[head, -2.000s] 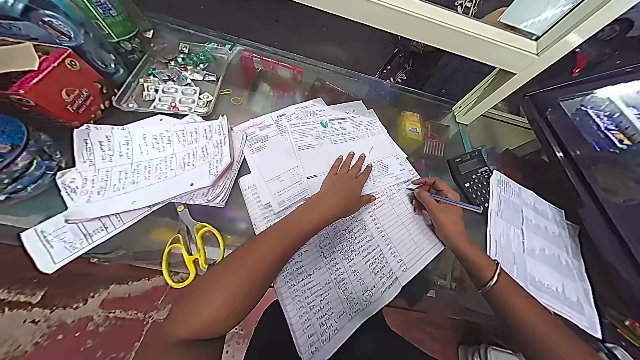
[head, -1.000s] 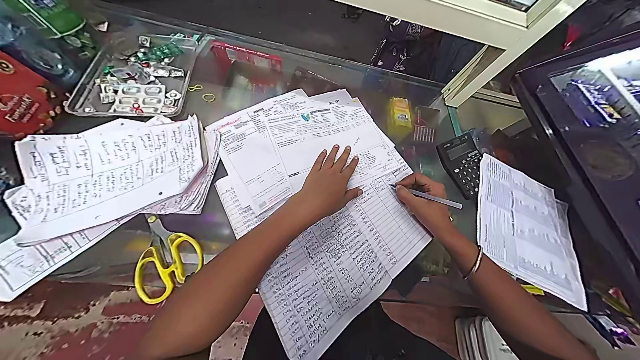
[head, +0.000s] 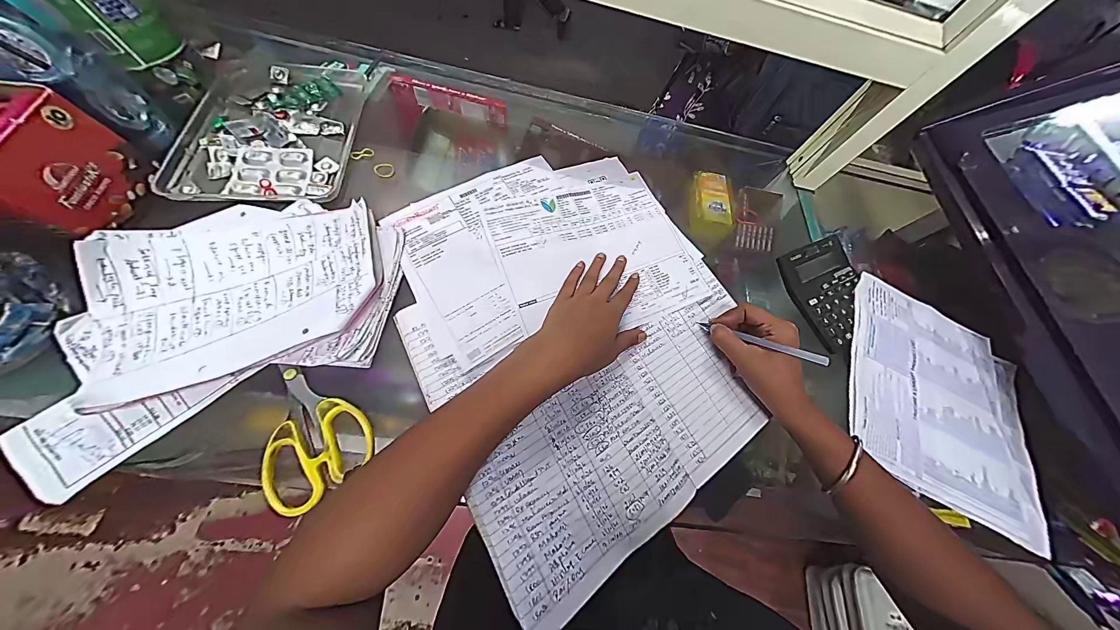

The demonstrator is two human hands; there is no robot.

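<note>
My left hand (head: 595,322) lies flat with its fingers spread, over the lower edge of several printed sheets (head: 569,241) and the top of a handwritten ruled sheet (head: 595,472). In my right hand (head: 763,354) is a pen (head: 779,347), its tip at the ruled sheet's right-hand columns, close to the printed sheets' lower right corner. A metal bangle (head: 847,465) circles the right wrist. Yellow-handled scissors (head: 317,446) lie beside my left forearm, next to a stack of handwritten papers (head: 236,306). A black calculator (head: 821,289) sits just beyond my right hand.
At the back left, a metal tray (head: 262,140) holds blister packs, beside a red box (head: 57,162) and bottles. Rubber bands (head: 383,170) lie on the glass counter (head: 411,411). Printed papers (head: 941,411) lie at right, near a dark monitor (head: 1041,210). A yellow packet (head: 713,199) shows behind the sheets.
My right hand has shifted slightly on the ruled sheet with the pen still in it. The left hand stays spread on the papers. The view has moved somewhat.
</note>
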